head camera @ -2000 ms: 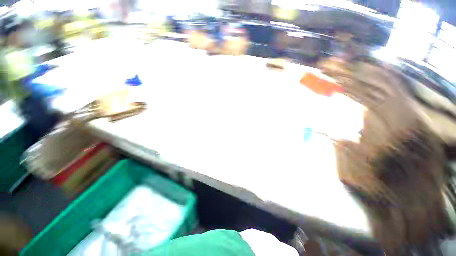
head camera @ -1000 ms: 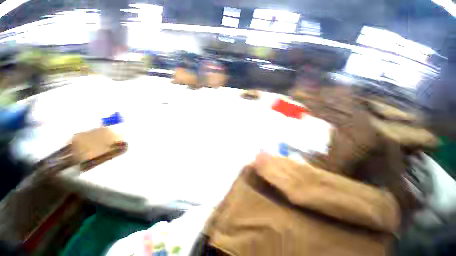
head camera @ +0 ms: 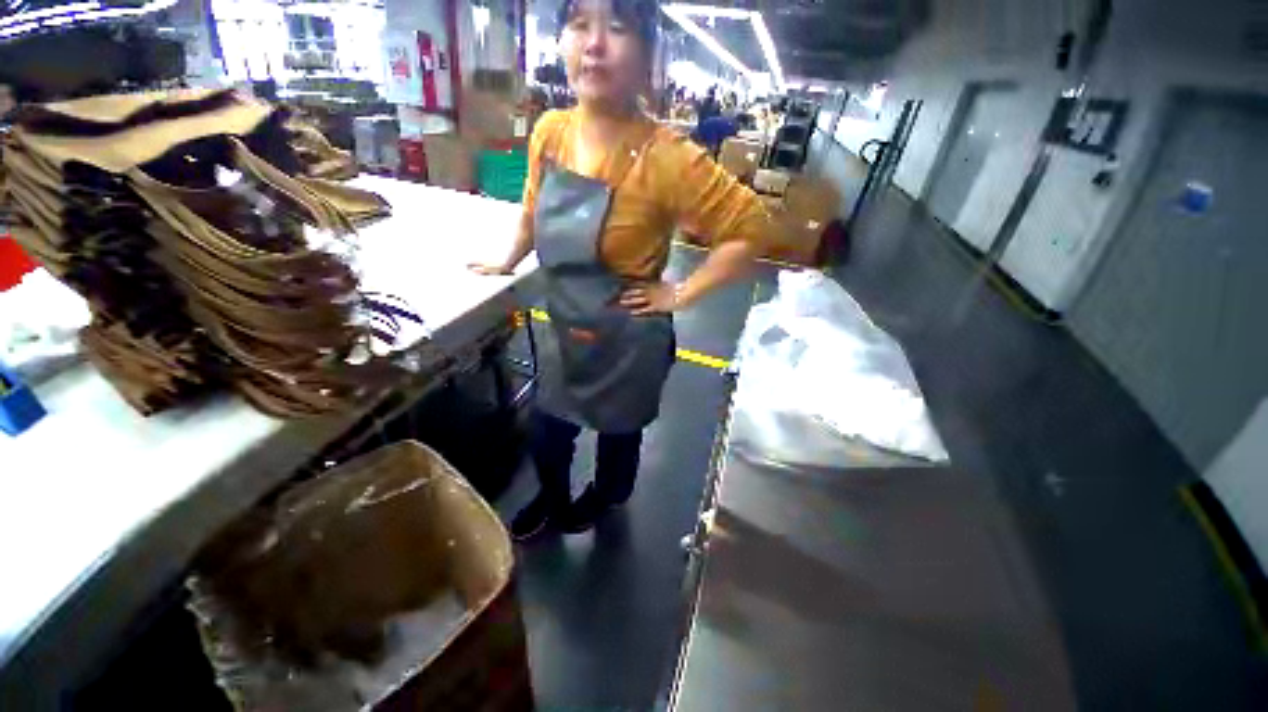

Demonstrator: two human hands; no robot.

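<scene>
Neither of my hands is in the picture. A thick layered stack of brown bags [head camera: 237, 264] lies on the long white table [head camera: 125, 487] at the left, with loops hanging at the table edge. A blue block, which looks like a tape dispenser [head camera: 17, 403], is cut off by the left rim. Shiny clear poly bags [head camera: 834, 369] lie in a heap on a grey-brown surface [head camera: 862, 570] at the right.
An open brown cardboard box [head camera: 376, 584] stands on the floor beside the table, with clear plastic inside. A person in a grey apron [head camera: 605, 299] stands between table and grey surface, one hand on the table. Grey floor with yellow lines and a wall lie to the right.
The view has swung far to the right, from the white table to the bag stack, person and aisle. The brown bag close in front a second ago is out of view.
</scene>
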